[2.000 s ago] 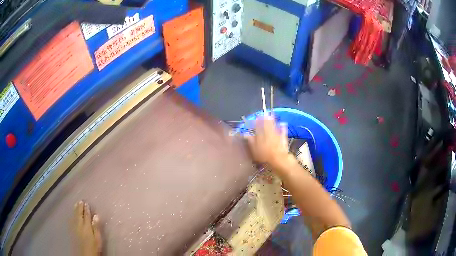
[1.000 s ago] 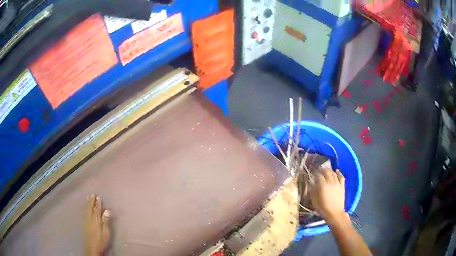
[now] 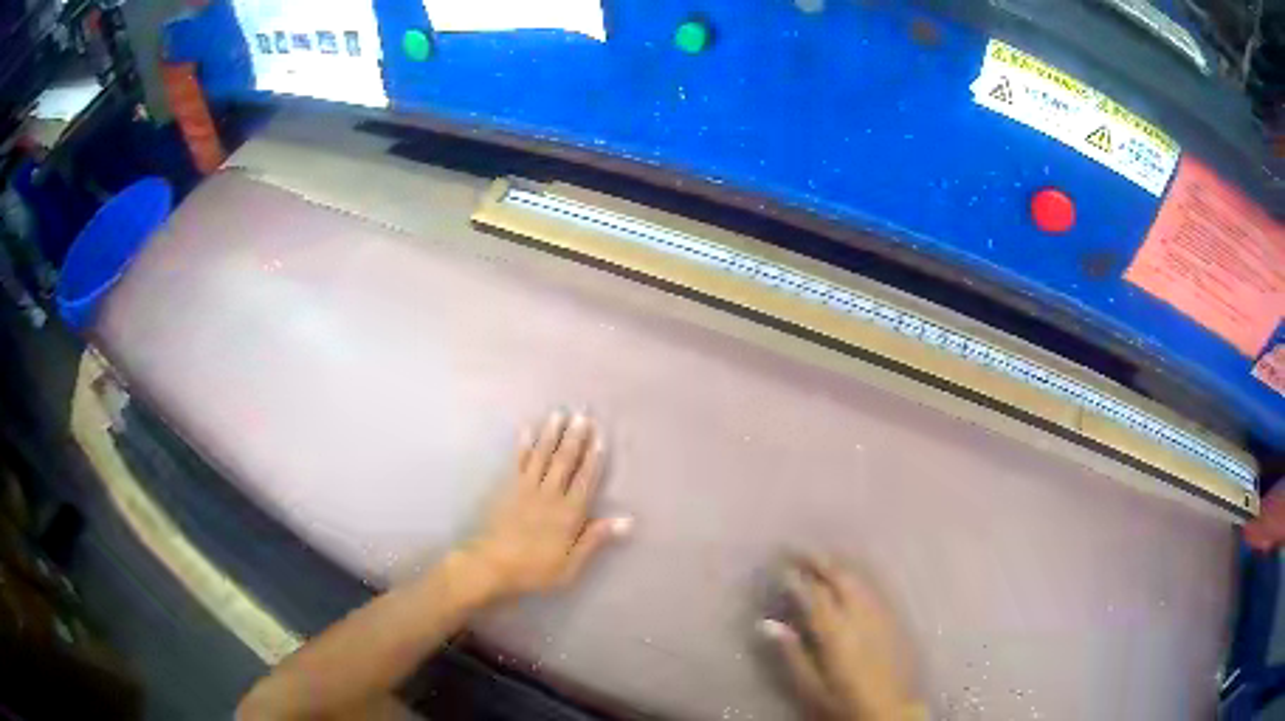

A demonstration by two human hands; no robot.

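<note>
The reddish-brown cutting pad fills the middle of the view, with pale specks near its lower right. My left hand lies palm down on it, fingers spread and empty. My right hand is blurred, low on the pad to the right. Its fingers are curled around a small dark object against the pad; blur hides what it is. The long yellow-tan cutting die lies along the pad's far side, its pale channel facing up, beyond both hands.
The blue press head spans the back, with green and red buttons and paper notices. A beige sheet shows at the pad's far left edge. A blue bin stands at left. The worn pale ledge curves along the near left.
The view has swung left, and the right-hand bin is out of sight. My right hand has come from that bin onto the pad. My left hand remains on the pad.
</note>
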